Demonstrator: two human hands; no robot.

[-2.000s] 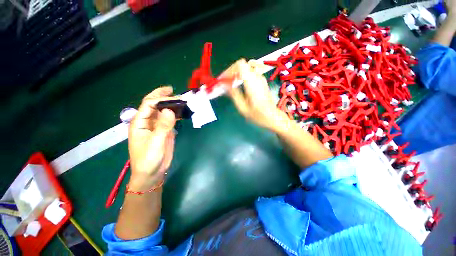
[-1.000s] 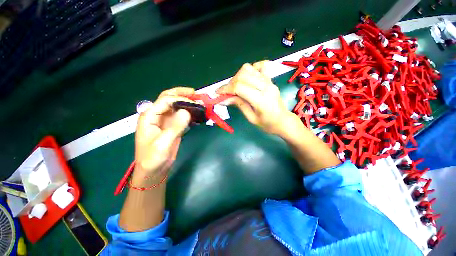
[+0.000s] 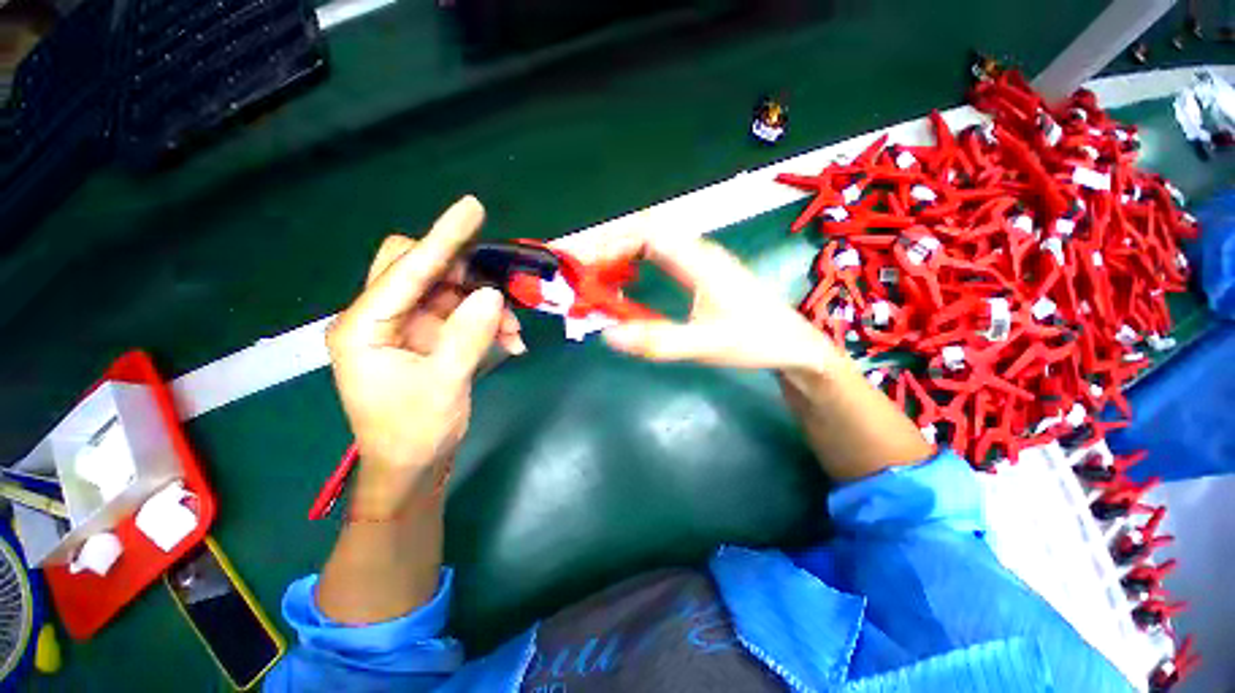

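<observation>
A small black device unit (image 3: 512, 263) is held up over the bench near the pale rail. My left hand (image 3: 413, 332) grips its left end between thumb and fingers. A red spring clamp (image 3: 591, 287) sits on the unit's right side, its jaws at the unit. My right hand (image 3: 718, 309) holds the clamp's handles between thumb and fingers and is slightly blurred. A small white paper (image 3: 582, 326) shows just below the clamp, partly hidden.
A big pile of red clamps (image 3: 995, 271) lies right, above a white tray (image 3: 1050, 521) with clamped units along its edge. A small module (image 3: 769, 119) is on the dark green belt. A red tray (image 3: 190, 474) with a white box, and a phone (image 3: 228, 616), lie left.
The right hand first moved a loose red clamp down from above the rail to the black unit. The clamp now sits on the unit, and my left fingers have opened out more.
</observation>
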